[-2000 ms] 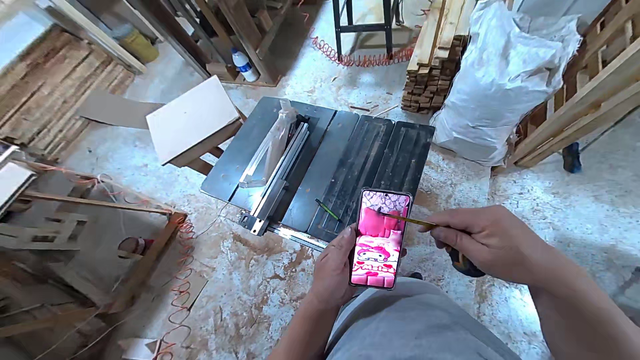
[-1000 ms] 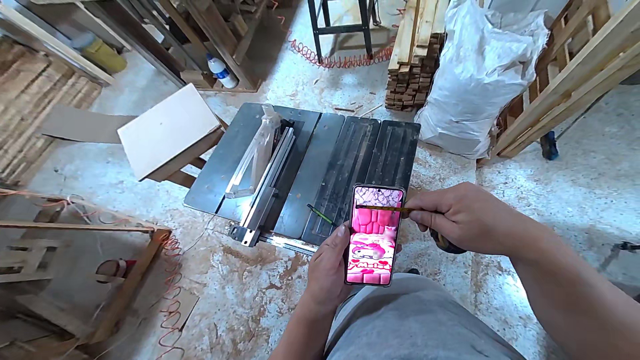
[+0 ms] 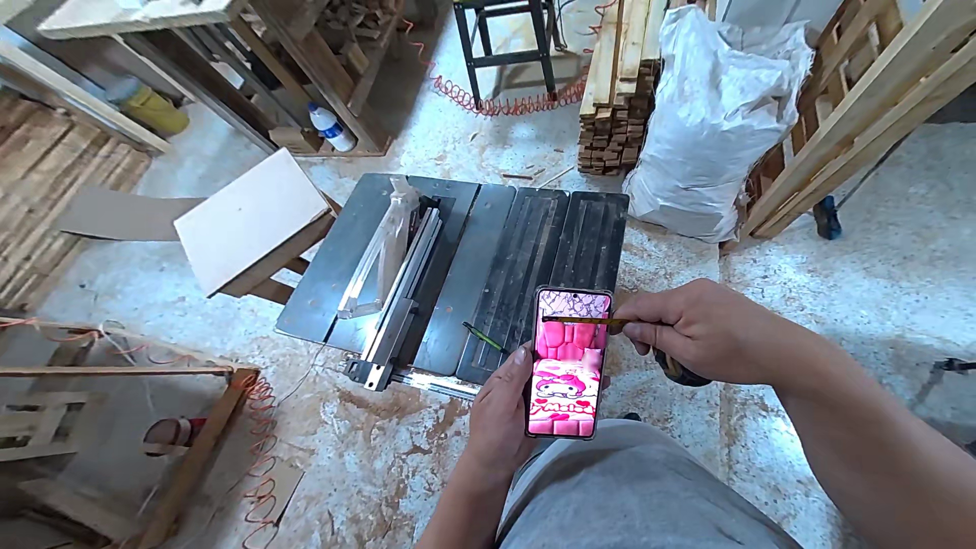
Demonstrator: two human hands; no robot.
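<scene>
A smartphone (image 3: 568, 389) with a bright pink picture on its screen stands nearly upright in my left hand (image 3: 499, 412), the thumb along its left edge. My right hand (image 3: 694, 332) grips a tape measure (image 3: 679, 371); its case hangs under the fingers. A short length of the yellow blade lies across the upper part of the screen, pinched between thumb and fingers at the phone's right edge. Beyond the phone is a table saw (image 3: 450, 301) with a dark metal top. A metal fence (image 3: 396, 313) and a green pen or marker (image 3: 484, 336) rest on it.
A small table with a pale board top (image 3: 252, 221) adjoins the saw's left side. Behind stand a black stool (image 3: 507, 57), stacked wood strips (image 3: 618, 99) and a stuffed white sack (image 3: 713, 130). Wooden frames flank both sides. Coiled orange hose (image 3: 261, 450) lies at the lower left.
The tape blade, tilted across the phone two seconds ago, now lies about level and higher up the screen. My right hand has moved with it. The left hand still holds the phone.
</scene>
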